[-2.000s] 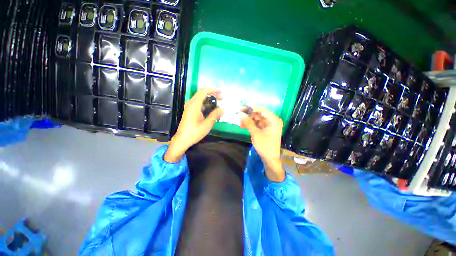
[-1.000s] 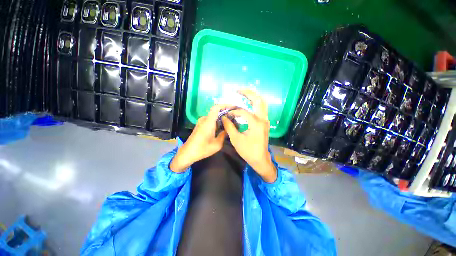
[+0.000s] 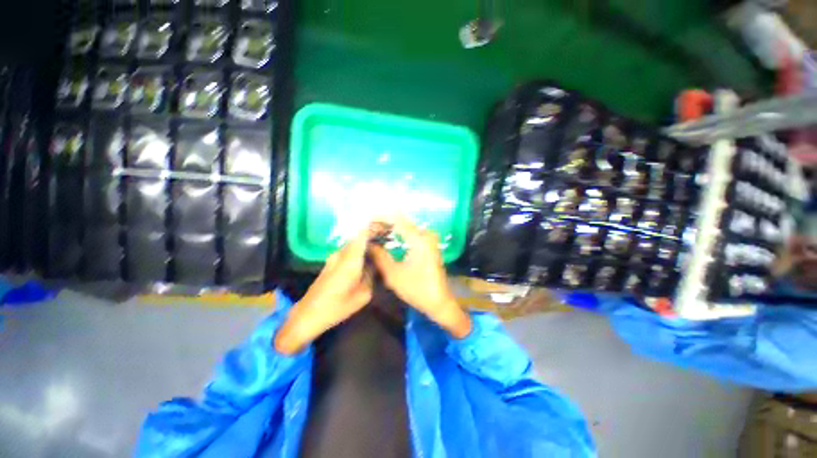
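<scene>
My left hand [image 3: 336, 291] and my right hand [image 3: 417, 273] meet at the near edge of the green parts tray [image 3: 475, 179]. Their fingertips close together on a small dark housing [image 3: 381, 231], mostly hidden by the fingers and blurred. Both hands touch it. Small pale specks lie in the tray, washed out by glare. The left blister tray [image 3: 194, 179] has ringed housings in its far rows and empty pockets in its near rows. The right blister tray [image 3: 511, 179] sits angled and holds irregular glinting pieces.
A loose unit [image 3: 477, 33] lies on the green bench [image 3: 385, 54] behind the tray. Stacked black trays stand at far left. A white-framed rack [image 3: 703, 233] and a red item [image 3: 693, 105] are at right. Another person's blue sleeve [image 3: 717, 335] shows at the right.
The view has shifted, showing more of the bench behind and the right side. My hands have gone from holding parts separately to working close together on the dark housing.
</scene>
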